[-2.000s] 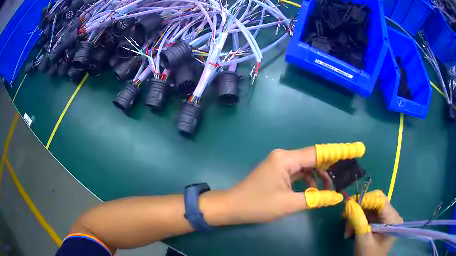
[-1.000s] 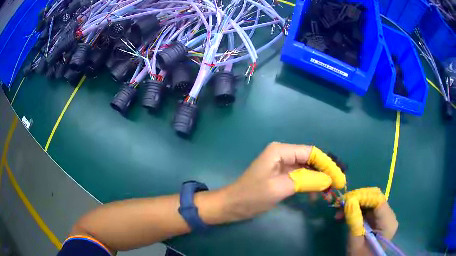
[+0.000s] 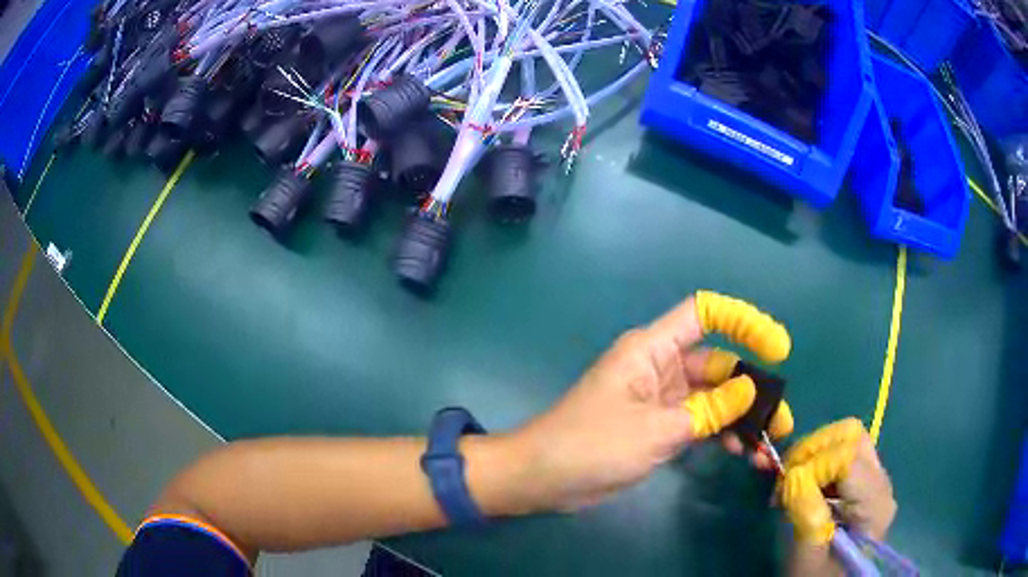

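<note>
A small black connector housing (image 3: pixel 761 402) is held in my left hand (image 3: pixel 643 400), between the thumb and fingers in yellow finger cots. The index finger is raised off it. My right hand (image 3: pixel 836 482), also with yellow finger cots, pinches core wires (image 3: pixel 770 451) just below the housing. The wires run up to the housing's lower end; whether their tips are inside cannot be told. A grey-lilac cable (image 3: pixel 859 555) runs from my right hand to the bottom edge.
Wire harnesses (image 3: pixel 479 135) with round black connector shells (image 3: pixel 423 250) are piled at the upper left. A larger blue bin (image 3: pixel 738 138) holds black housings. A smaller blue bin (image 3: pixel 915 228) stands right of it. The green bench's edge curves down the left.
My left index finger has lifted off and the housing shows again, turned more upright than two seconds ago. My right hand stays close below it.
</note>
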